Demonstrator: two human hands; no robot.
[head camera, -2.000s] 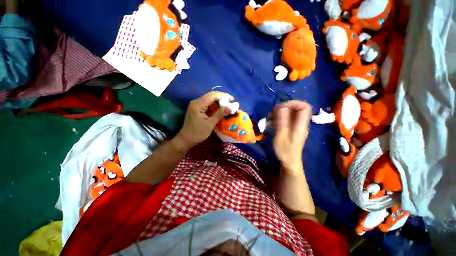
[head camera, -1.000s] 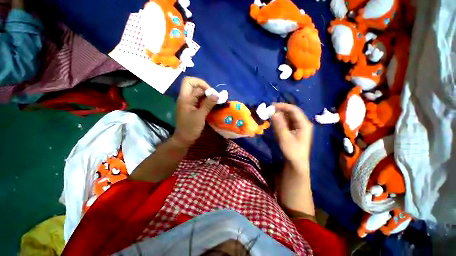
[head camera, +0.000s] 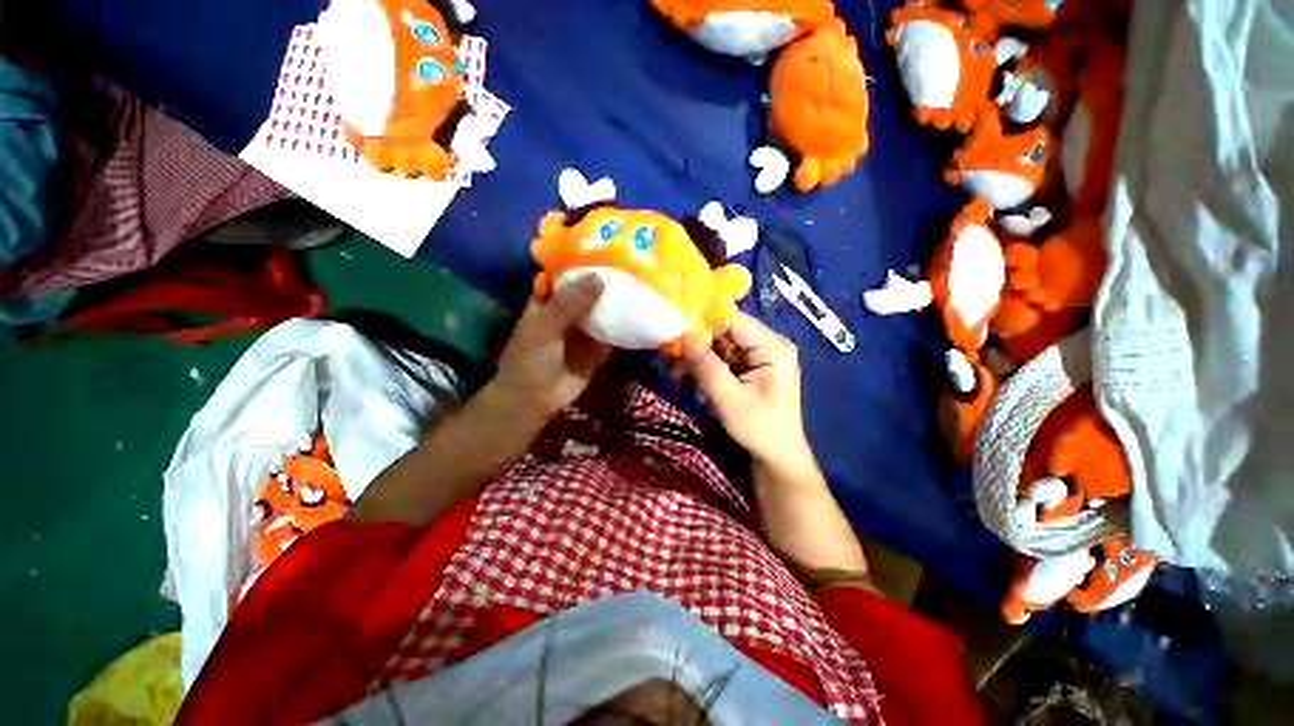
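Observation:
An orange plush crab (head camera: 674, 277) with a white belly and blue eyes is held up over the front edge of the blue cloth, eyes toward the far side. A white claw (head camera: 585, 189) stands at its upper left and another white claw (head camera: 731, 229) at its upper right. My left hand (head camera: 556, 341) grips the belly at its lower left, thumb on the white part. My right hand (head camera: 752, 380) pinches the lower right edge by the stubby legs. Thread snips (head camera: 813, 306) lie on the cloth right of the crab. I cannot see a needle.
A crab (head camera: 412, 85) lies on a printed sheet (head camera: 405, 213) at upper left. Two crabs lie far centre, a white claw (head camera: 897, 295) right of the snips. A crab pile, a woven ring (head camera: 1001, 454) and white plastic (head camera: 1185, 284) fill the right. A bag of crabs (head camera: 213, 468) is lower left.
The crab has turned belly toward me and moved up a little. Both hands have shifted from the claws to the body's lower edge. The snips now show. The whole view has shifted slightly.

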